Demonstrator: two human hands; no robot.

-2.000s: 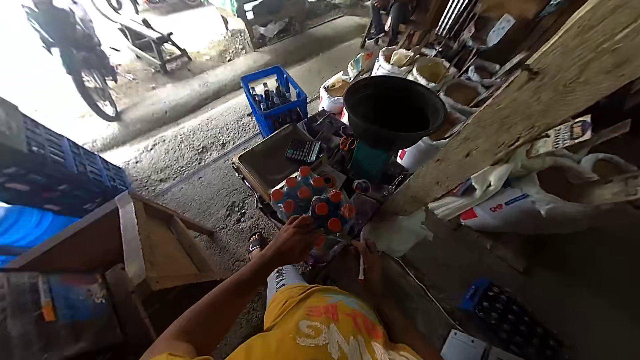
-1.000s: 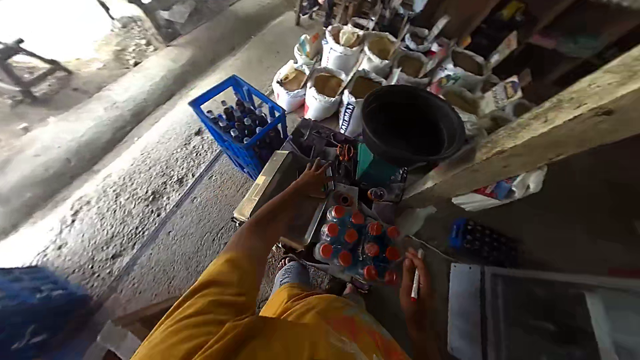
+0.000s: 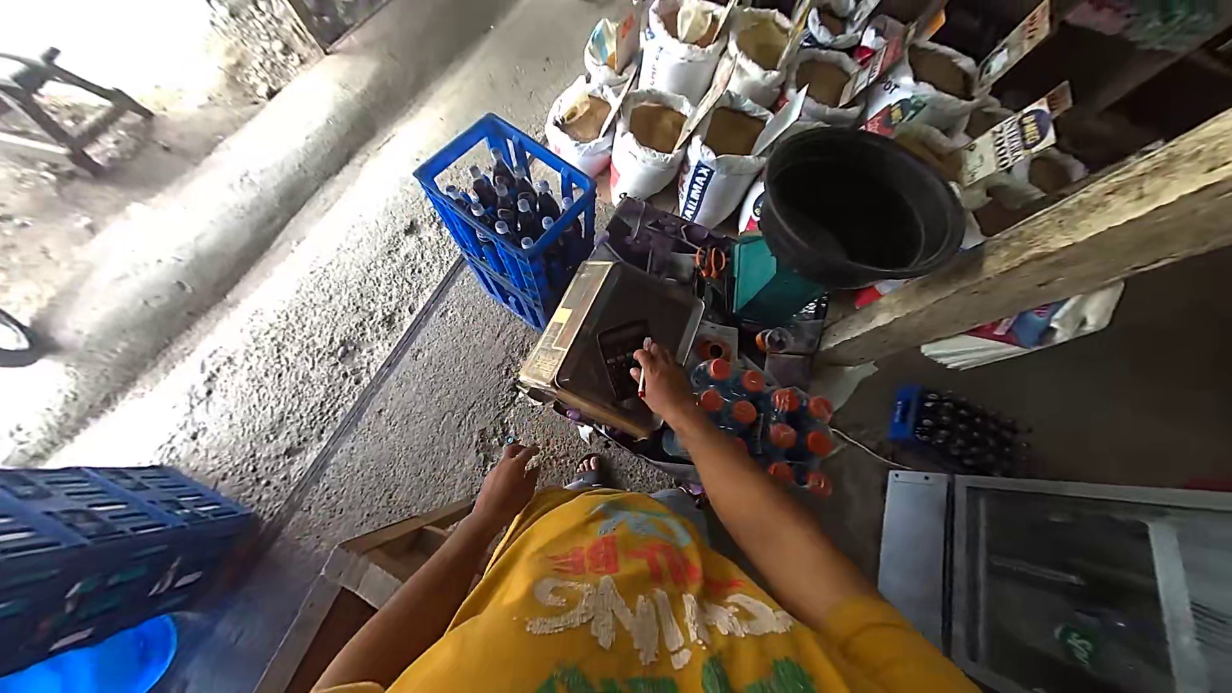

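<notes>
My right hand (image 3: 664, 383) reaches over a calculator (image 3: 621, 358) on a brown plastic box (image 3: 647, 313), with a thin white pen-like stick (image 3: 642, 377) between its fingers. Whether a fingertip touches the keys cannot be told. My left hand (image 3: 508, 481) hangs low over the concrete floor, fingers apart, holding nothing. Just right of the box stand packs of orange-capped plastic bottles (image 3: 770, 423), partly behind my right forearm. Orange-handled scissors (image 3: 711, 262) lie beyond the box, beside a green container (image 3: 770, 279) under a large black basin (image 3: 861, 207).
A blue crate of dark bottles (image 3: 510, 231) stands left of the box, open grain sacks (image 3: 654, 144) behind. A wooden beam (image 3: 1059, 221) slants in at the right. Blue crates (image 3: 115, 549) and a wooden frame (image 3: 385, 558) stand low at left, a glass-topped case (image 3: 1059, 568) low at right.
My left hand has drawn back from the box to low over the floor. My right hand, with the white stick, has moved from beside the bottles to over the calculator.
</notes>
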